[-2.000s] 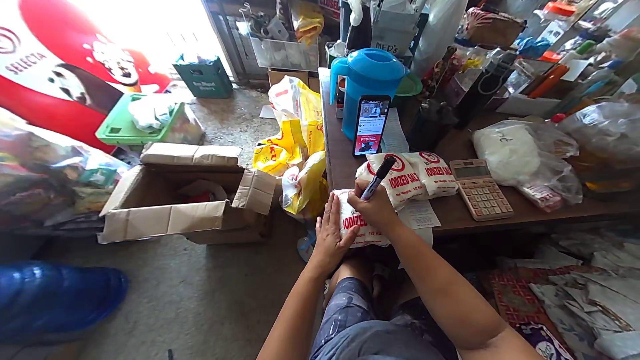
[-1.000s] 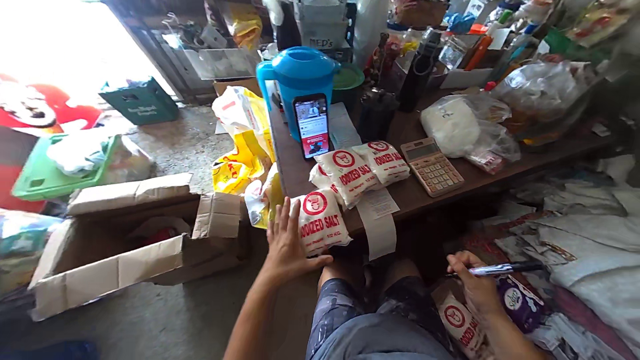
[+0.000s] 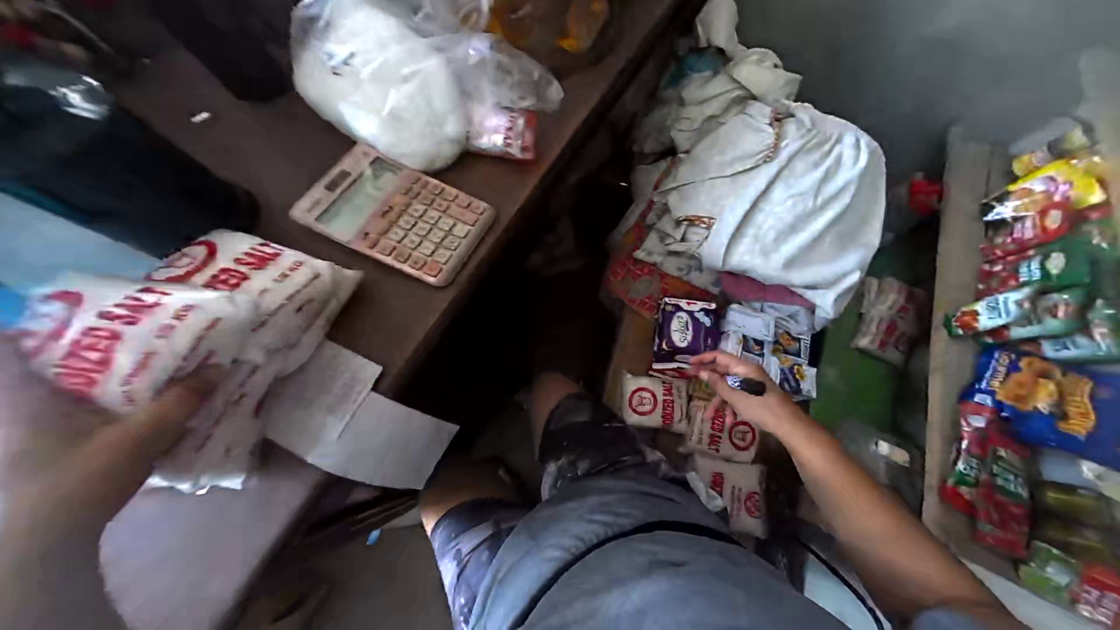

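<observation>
On the wooden table at the left, my left hand [image 3: 114,429], blurred, grips a plastic bag of iodized salt [image 3: 131,341] beside another salt bag [image 3: 262,271]. White paper strips [image 3: 376,433] lie partly under these bags. My right hand [image 3: 748,389] holds a dark marker pen [image 3: 744,384] and hovers over goods low on the right. Below its fingers are several more salt bags [image 3: 722,430] and a purple pack [image 3: 685,334]; whether the fingers touch them is unclear.
A pink calculator [image 3: 394,214] and a clear bag of white contents [image 3: 385,87] rest on the table. White cloth sacks [image 3: 779,192] are heaped beyond the goods. A wooden-edged shelf [image 3: 949,350] at the right holds snack packs [image 3: 1041,394] and sachets.
The view has swung far to the right. My right hand, over a salt bag on the table two seconds ago, has moved right to the goods below. My left hand has come onto the salt bags.
</observation>
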